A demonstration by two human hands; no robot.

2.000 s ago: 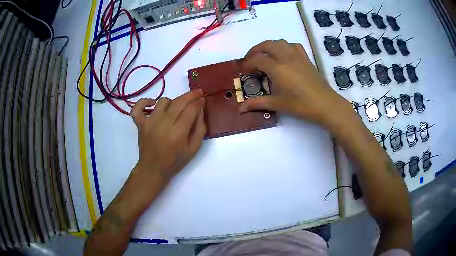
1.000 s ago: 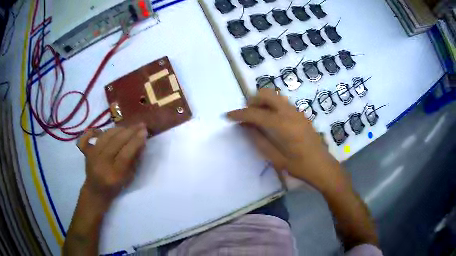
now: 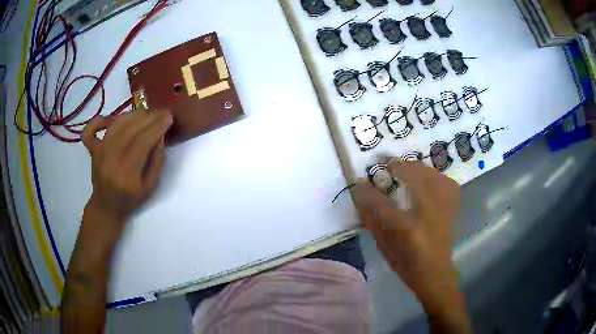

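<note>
The reddish-brown test fixture (image 3: 160,75) lies at centre left, and the cream-framed nest (image 3: 208,74) on it is empty. My left hand (image 3: 127,156) is at the fixture's lower left edge, fingers bent and apart, holding nothing visible. Part of the metal contacts (image 3: 138,99) shows just above its fingers. My right hand (image 3: 421,205), slightly blurred, is at the near left corner of the foam tray (image 3: 336,140). Its thumb and fingertips are around a miniature speaker (image 3: 382,177), whose thin dark lead sticks out to the left. The palm side is hidden.
More speakers (image 3: 395,122) stand in rows across the tray. Red and black test leads (image 3: 85,85) loop at the left and run to the tester (image 3: 91,13), cut off at the top. Stacked trays are at the far left; the bench edge (image 3: 261,254) is near my body.
The view has swung right since the first frame. The speaker is out of the nest. My right hand has moved from the fixture to the tray's near corner. My left hand has left the contacts.
</note>
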